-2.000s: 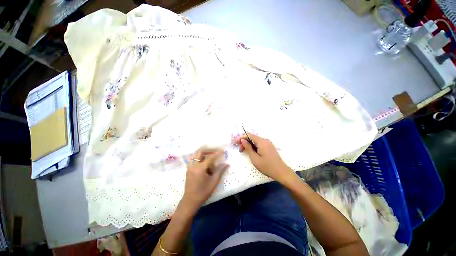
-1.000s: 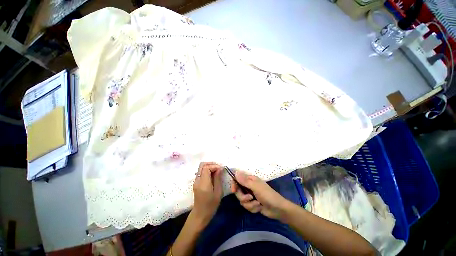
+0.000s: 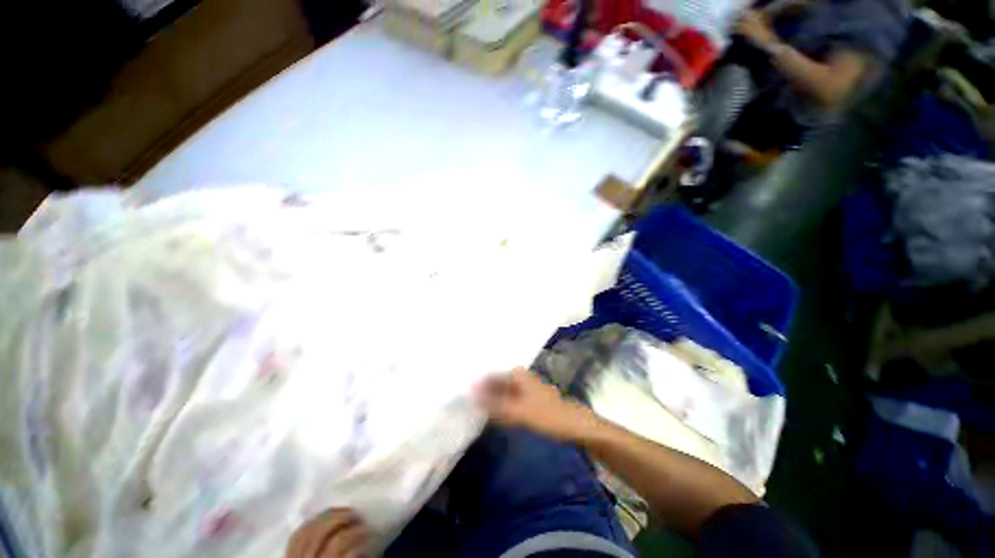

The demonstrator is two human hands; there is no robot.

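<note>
The cream floral dress (image 3: 295,360) lies spread over the table and reaches the near edge; it is blurred and overexposed. My right hand (image 3: 529,403) is at the dress's near edge, with the fingertips on the cloth. Its fingers are blurred, and the snips cannot be made out. My left hand (image 3: 331,534) is at the bottom edge of the picture, partly cut off, with curled fingers on the cloth near its lower edge.
A blue plastic basket (image 3: 709,283) with cream garments (image 3: 676,403) stands at the right. A power strip (image 3: 638,98), a clear bottle (image 3: 559,93) and card boxes (image 3: 491,35) are at the table's far end. A person (image 3: 818,65) sits beyond, at upper right.
The view has swung to the right. My hands have moved apart, the left hand towards the bottom edge. The dress has shifted and is more rumpled. The clipboard is out of view.
</note>
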